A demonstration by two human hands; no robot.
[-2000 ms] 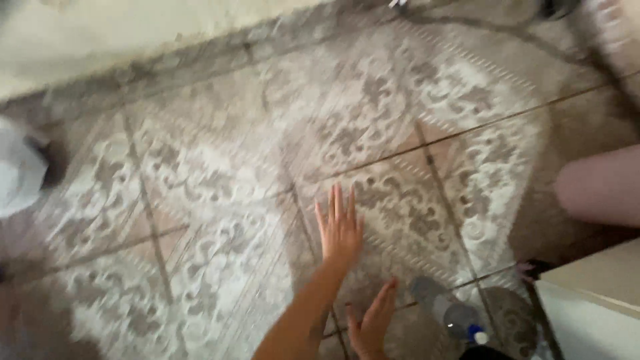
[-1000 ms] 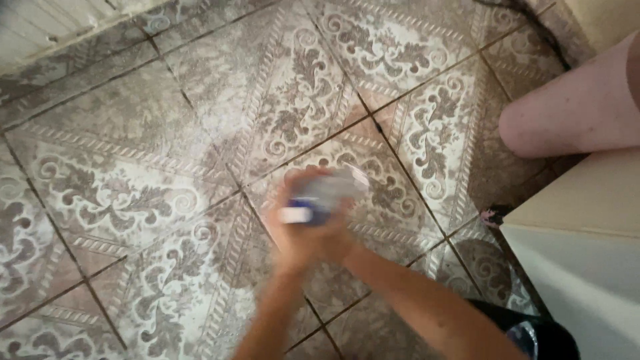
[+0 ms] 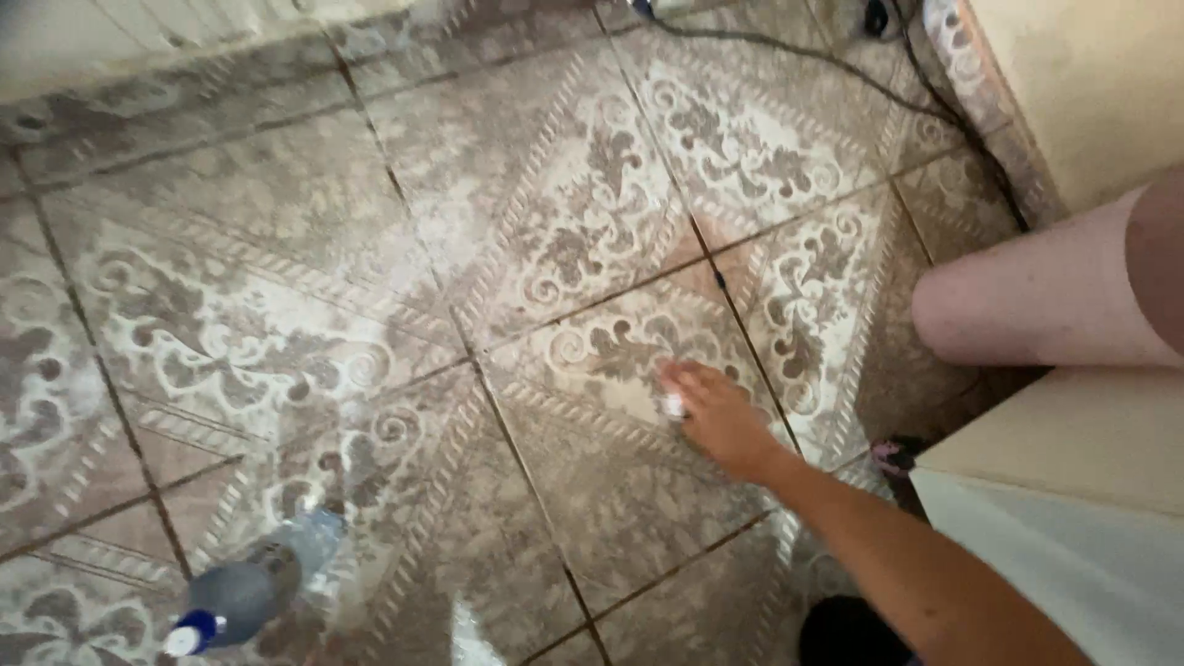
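My right hand reaches in from the lower right, low over the patterned tile floor, fingers toward the upper left. A small white thing shows at its fingertips; whether the fingers hold it is not clear. At the lower left, a clear plastic bottle with a blue and white cap lies tilted, apart from my right hand. My left hand is out of view.
A dark cable runs across the floor at the upper right. A pinkish rounded cylinder and a pale box-like piece stand at the right. A pale wall borders the upper left.
One second ago both hands were together at the bottle. The bottle now lies apart at the lower left, my left hand has left the view, and my right hand is separate.
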